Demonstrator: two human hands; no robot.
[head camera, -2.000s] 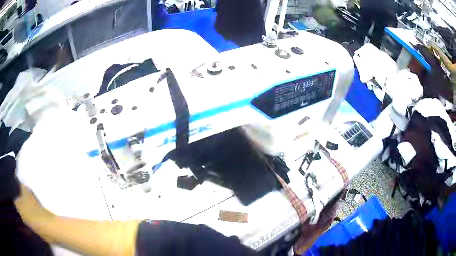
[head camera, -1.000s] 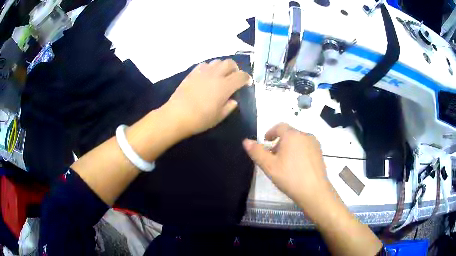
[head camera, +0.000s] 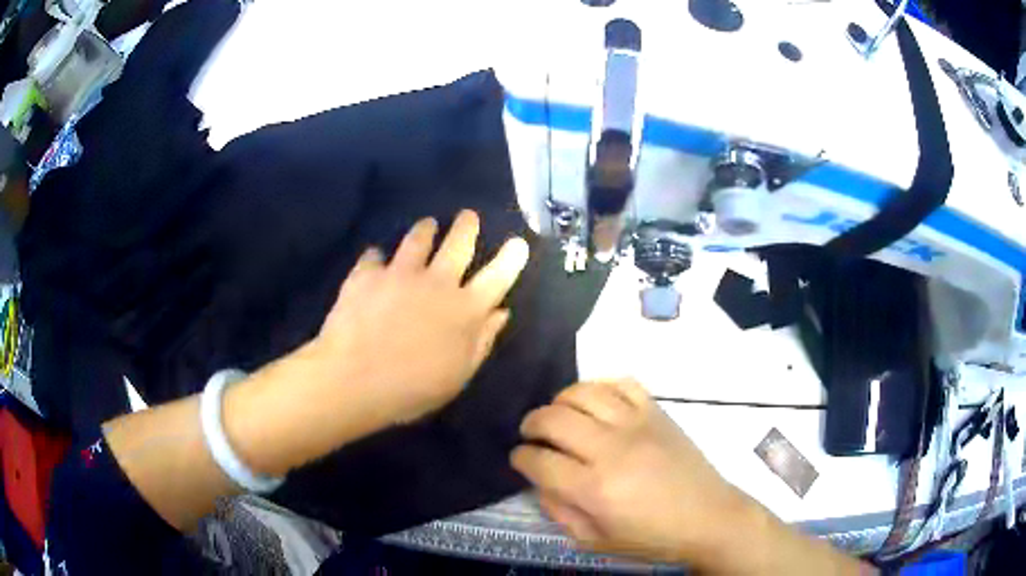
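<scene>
A large black garment panel (head camera: 304, 214) lies left of and under the needle area of the white sewing machine (head camera: 776, 79). Its right corner reaches the presser foot (head camera: 573, 254). My left hand (head camera: 422, 315) lies flat on the panel with fingers spread, just left of the foot. My right hand (head camera: 613, 467) is at the panel's right front edge, fingers curled with the edge at the fingertips. What lies under those fingertips is hidden.
Small black cut pieces (head camera: 752, 295) and a dark flat object (head camera: 866, 416) lie right of the foot. A brown-grey label (head camera: 786, 462) lies near the front. A black strip (head camera: 925, 135) hangs over the machine head. A ruler strip (head camera: 484, 537) runs along the front edge.
The panel's corner has moved to the presser foot. My left hand has moved down and left and its fingers have spread. My right hand has moved down to the panel's front edge.
</scene>
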